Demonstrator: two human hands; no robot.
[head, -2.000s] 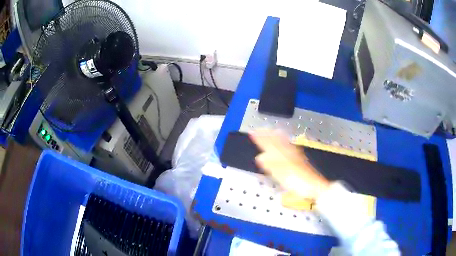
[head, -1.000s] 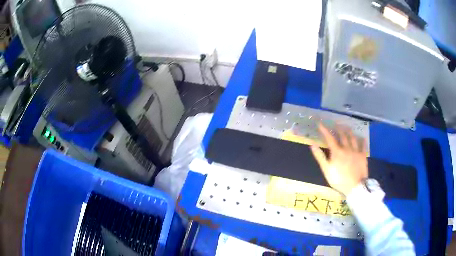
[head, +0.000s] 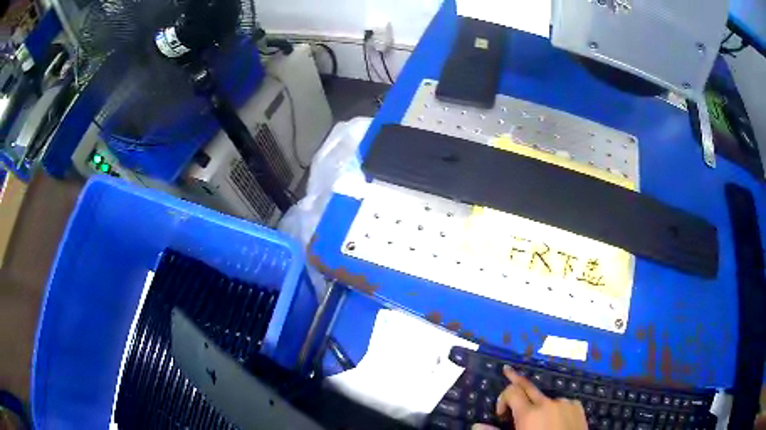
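Note:
A long matte-black cover lies across the silver perforated plate, smooth face up, its right end past the plate. Yellow tape with black handwriting shows beside it. My right hand is at the bottom edge, partly cut off, index finger extended onto the black keyboard, holding nothing. Another black cover slants from above the tote to the bottom edge; what supports its lower end is out of view. My left hand is not in view.
Stacked covers fill part of the blue tote. A black block sits at the plate's far edge. Another black strip lies at right. Papers, a metal housing, steel ruler and black fan surround.
My right hand has left the cover on the plate and moved down to the keyboard. The slanted cover by the tote now extends further right. The view has tilted downward.

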